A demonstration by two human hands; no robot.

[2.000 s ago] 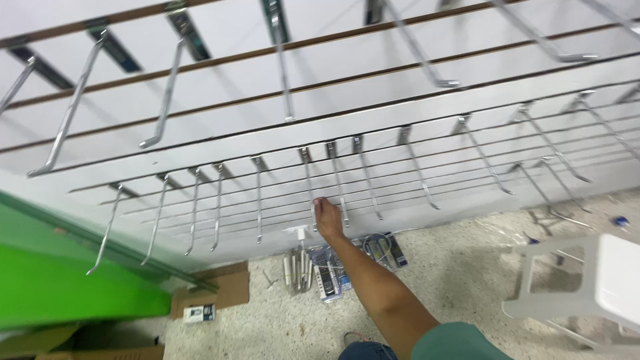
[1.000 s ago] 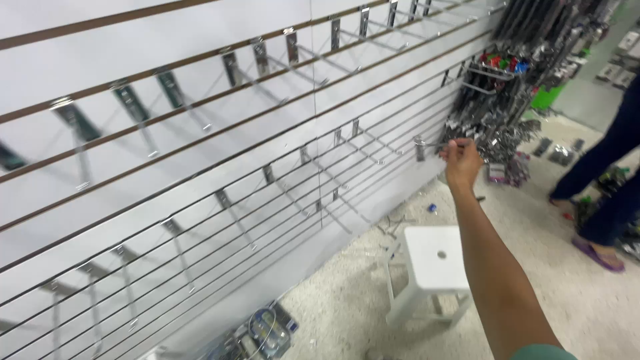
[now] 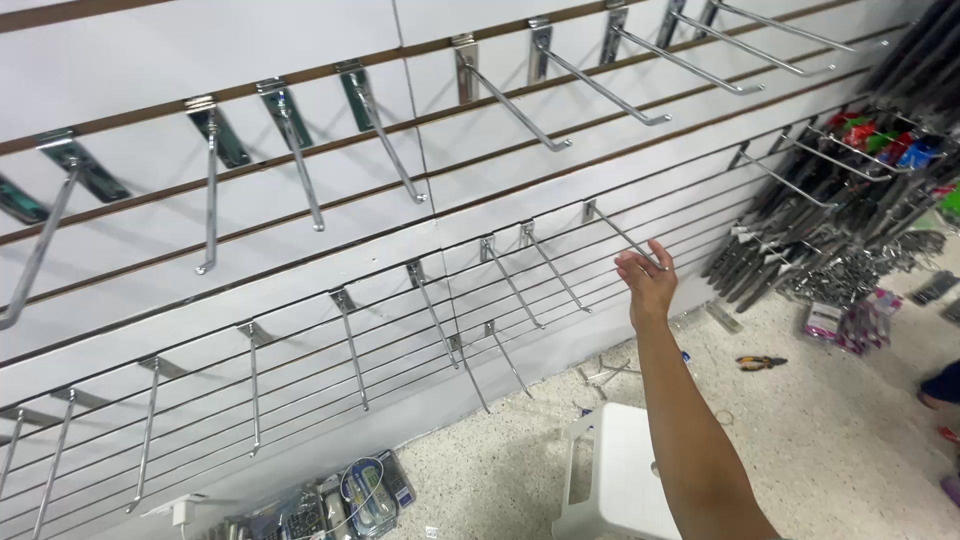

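Note:
My right hand (image 3: 649, 281) is closed around the outer end of a chrome slatwall hook (image 3: 619, 227), whose back plate sits in a slot of the lower wall. To its left, another metal hook (image 3: 555, 268) sticks out from the same row. Larger chrome hooks (image 3: 517, 109) line the slatwall panel (image 3: 322, 45) above, some with dark green back plates. My left hand is out of view.
A white plastic stool (image 3: 630, 465) stands below my forearm. Pliers (image 3: 761, 363) lie on the speckled floor. Packaged remote controls (image 3: 367, 495) lie at the wall's base. Dark packed goods (image 3: 810, 195) hang at the right; a person's foot (image 3: 930, 397) shows at the right edge.
The view has swung right along the wall since two seconds ago. My right hand was at a hook farther left on the lower wall then; now it is at one above the stool.

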